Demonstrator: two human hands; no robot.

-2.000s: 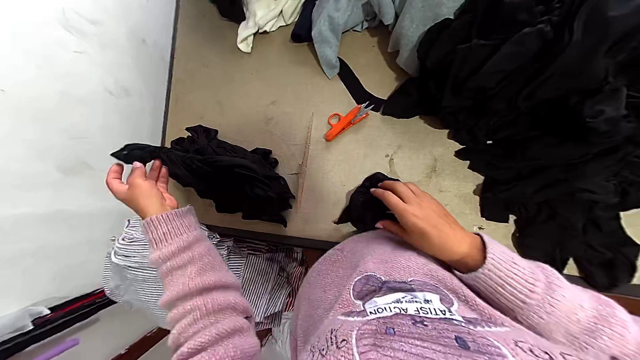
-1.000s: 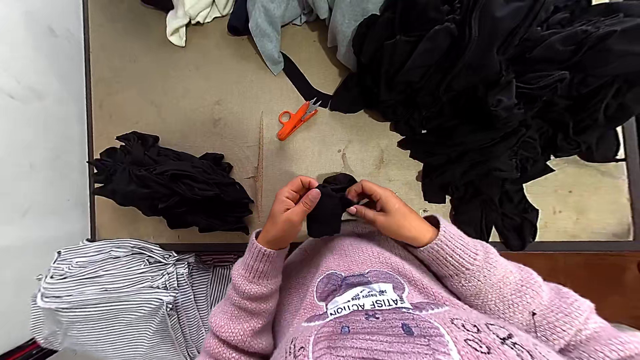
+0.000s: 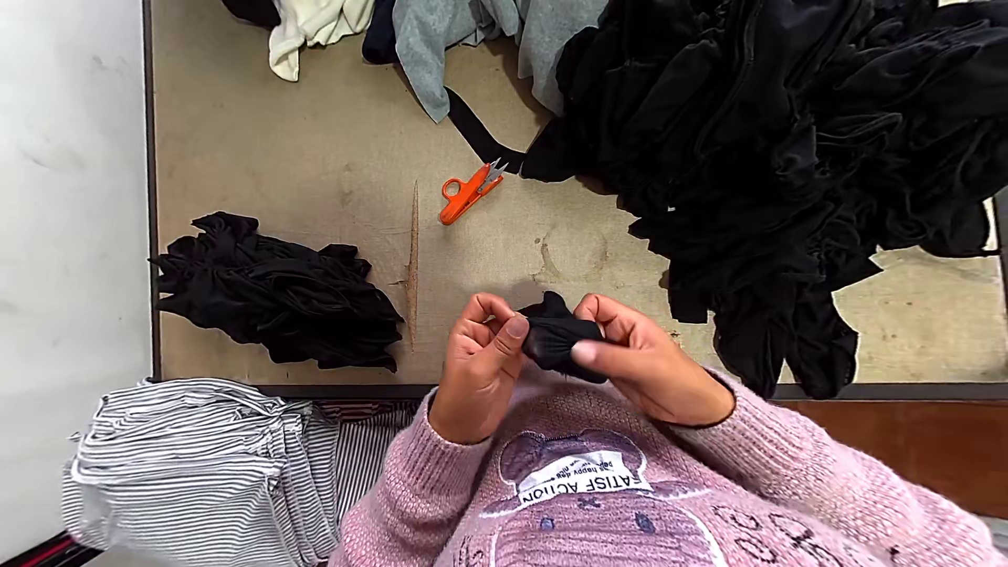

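Note:
A small piece of black fabric (image 3: 555, 339) is stretched between my two hands, just over the table's front edge. My left hand (image 3: 480, 366) pinches its left side between thumb and fingers. On the other side, my right hand (image 3: 642, 358) grips it, the thumb lying over the cloth. Orange-handled thread snips (image 3: 470, 193) lie on the table above my hands, blades pointing up and right. To the left rests a bundle of black fabric pieces (image 3: 279, 295). A large heap of black fabric (image 3: 748, 134) covers the table's right side.
Grey fabric (image 3: 425, 59), a cream cloth (image 3: 319, 24) and a black strip (image 3: 480, 134) lie towards the far side of the table (image 3: 260, 157). Striped folded fabric (image 3: 189, 465) is stacked below the table's left front edge. A white wall stands at the left.
Two seconds ago my left hand was at the left bundle; it has since come over to the small black piece beside my right hand. Both hands now spread that piece.

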